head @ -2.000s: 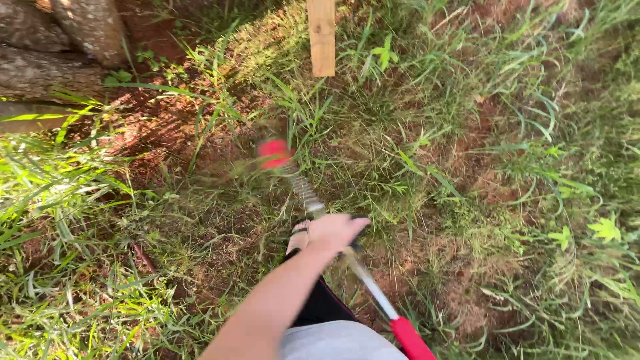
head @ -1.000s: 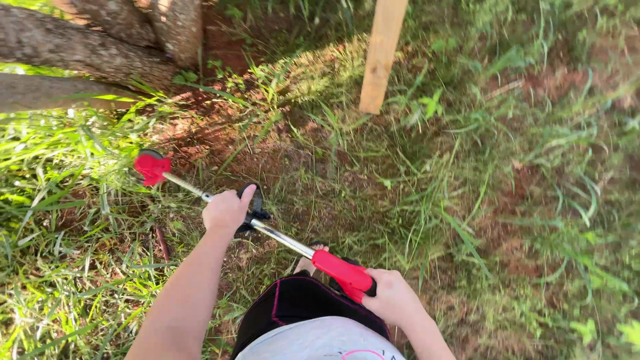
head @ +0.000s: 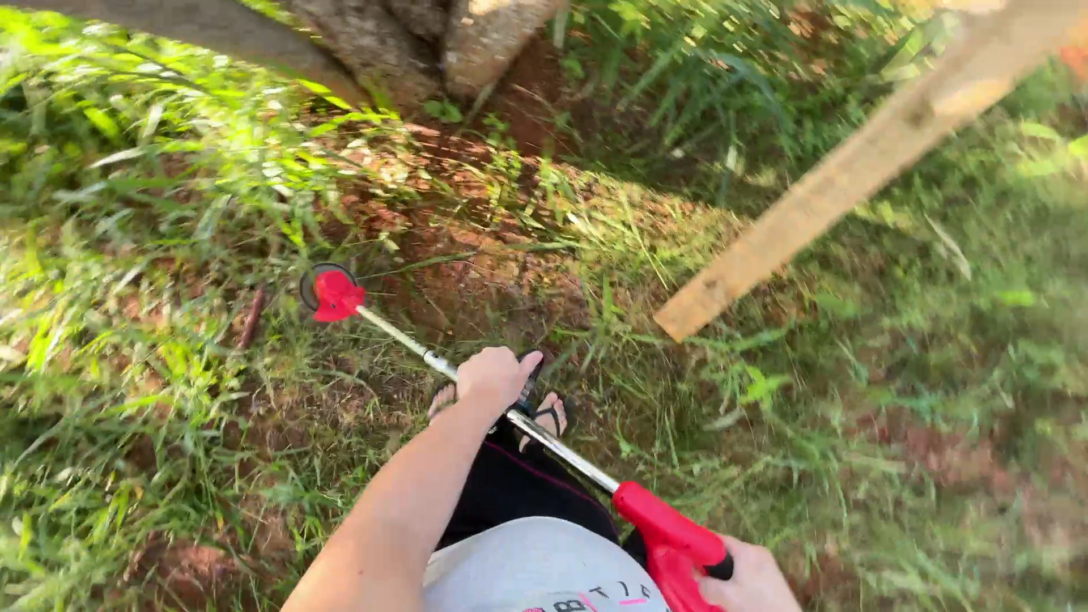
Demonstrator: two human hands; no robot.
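Note:
A string trimmer with a metal shaft lies slantwise across my body, held by both hands. My left hand is closed around the black front handle at the middle of the shaft. Lower right, my right hand grips the rear end of the red plastic handle housing. The red trimmer head, with a dark round part behind it, is at the far left end over grass and bare soil. Whether the head touches the ground cannot be told.
A tree trunk with several stems stands at the top left. A wooden board reaches in from the upper right. Grass and reddish soil surround my feet in flip-flops. A brown stick lies left of the trimmer head.
Two seconds ago only one of my hands showed at the shaft; since one second ago both are on the trimmer. The view has shifted toward the tree trunk.

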